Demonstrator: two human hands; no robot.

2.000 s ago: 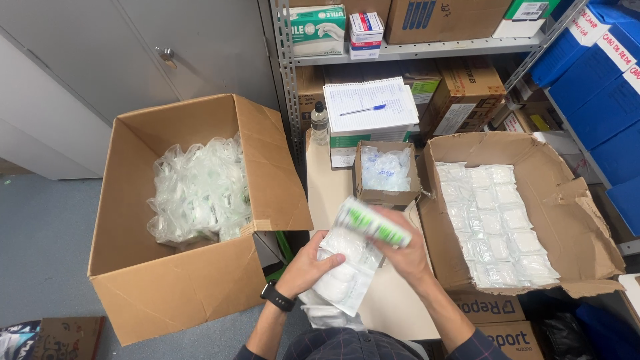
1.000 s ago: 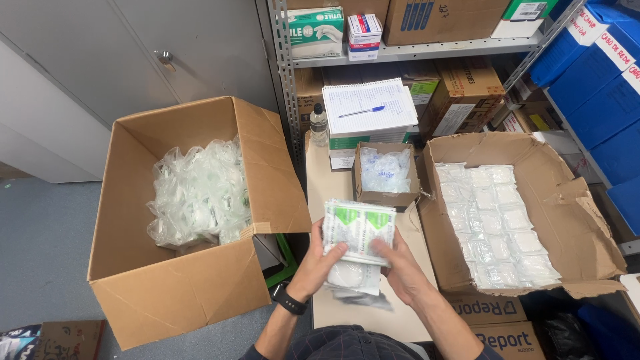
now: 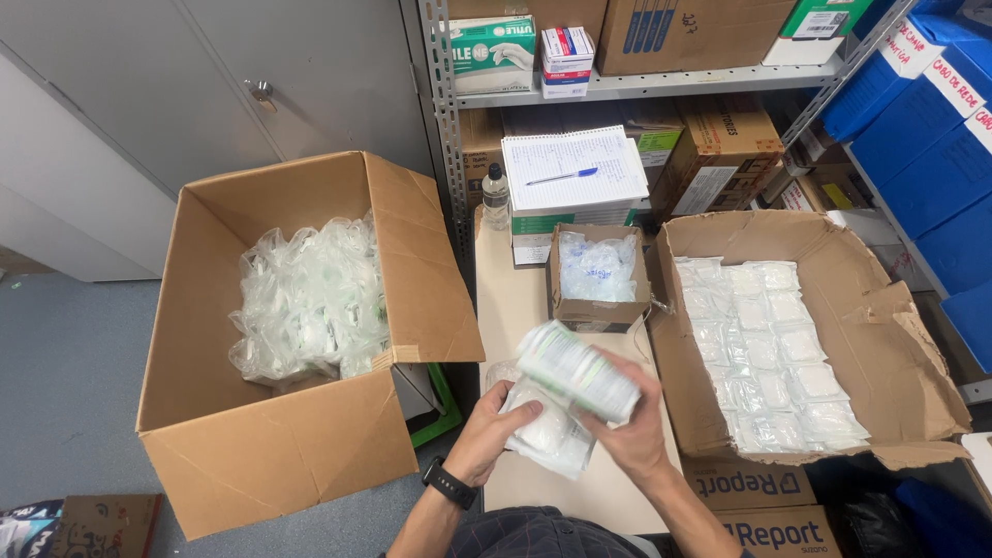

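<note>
My left hand (image 3: 496, 426), below a dark wristwatch, grips white sealed packets (image 3: 546, 434) with its thumb on top. Above them, my right hand (image 3: 632, 418) holds a blurred stack of green-and-white packets (image 3: 577, 370), tilted and overlapping the lower ones. Both hands are over the cream tabletop (image 3: 504, 310). On the left, a large cardboard box (image 3: 279, 457) contains many clear plastic bags (image 3: 310, 294) with packets inside. To the right, a torn-edged cardboard box (image 3: 876, 349) holds rows of white packets (image 3: 775, 341). A small cardboard box (image 3: 597, 314) of clear bags stands beyond my hands.
A spiral notebook (image 3: 558, 190) with a blue pen (image 3: 562, 177) lies on a stack of boxes, beside a small clear bottle (image 3: 496, 194). A metal shelf (image 3: 651, 87) carries a glove box (image 3: 492, 58). Blue bins (image 3: 922, 132) line the right side; a grey cabinet (image 3: 310, 77) stands at left.
One second ago both hands held the green-and-white packets upright together, over the white ones. Now my right hand has them tilted to the right, while my left hand keeps the white packets.
</note>
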